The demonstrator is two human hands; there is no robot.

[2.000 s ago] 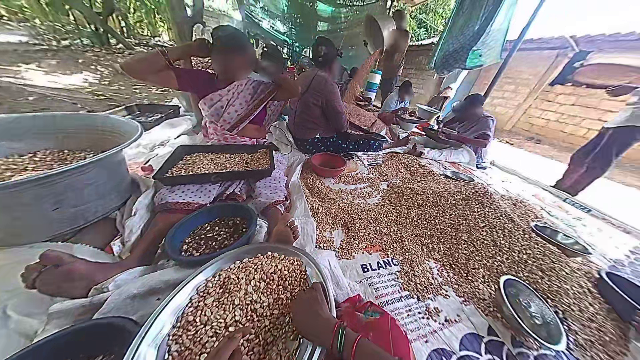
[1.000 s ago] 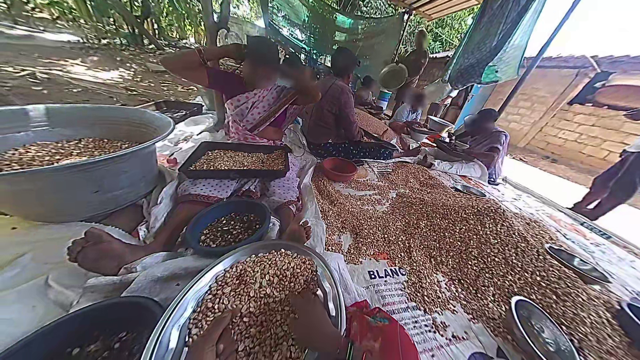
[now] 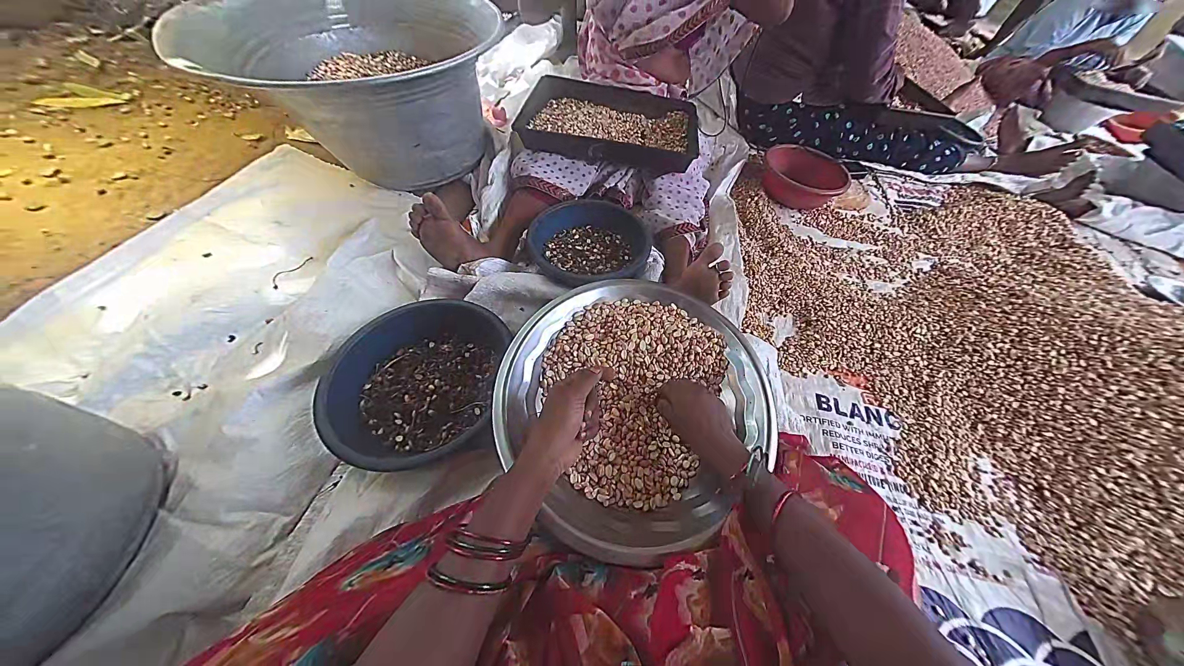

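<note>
A round steel plate (image 3: 638,536) rests on my lap, heaped with pale and reddish-brown nuts or seeds (image 3: 638,462). My left hand (image 3: 566,416) is over the left part of the heap, its thumb and fingers curled near each other; whether a seed is between them cannot be told. My right hand (image 3: 698,416) has its fingertips down in the seeds at the right, and these fingertips are partly hidden. Left of the plate stands a dark blue basin (image 3: 338,407) with dark bits and a few pale pieces. Red cloth (image 3: 647,601) lies under the plate.
Beyond the plate, another blue basin (image 3: 638,264) stands between a seated person's feet, below a black tray (image 3: 601,153) of seeds. A large metal tub (image 3: 407,120) is at the upper left. Seeds (image 3: 1017,324) cover the sheet at right, near a red bowl (image 3: 805,176).
The view has swung down and to the left. Both my hands remain over the plate, and my left hand now shows more fully.
</note>
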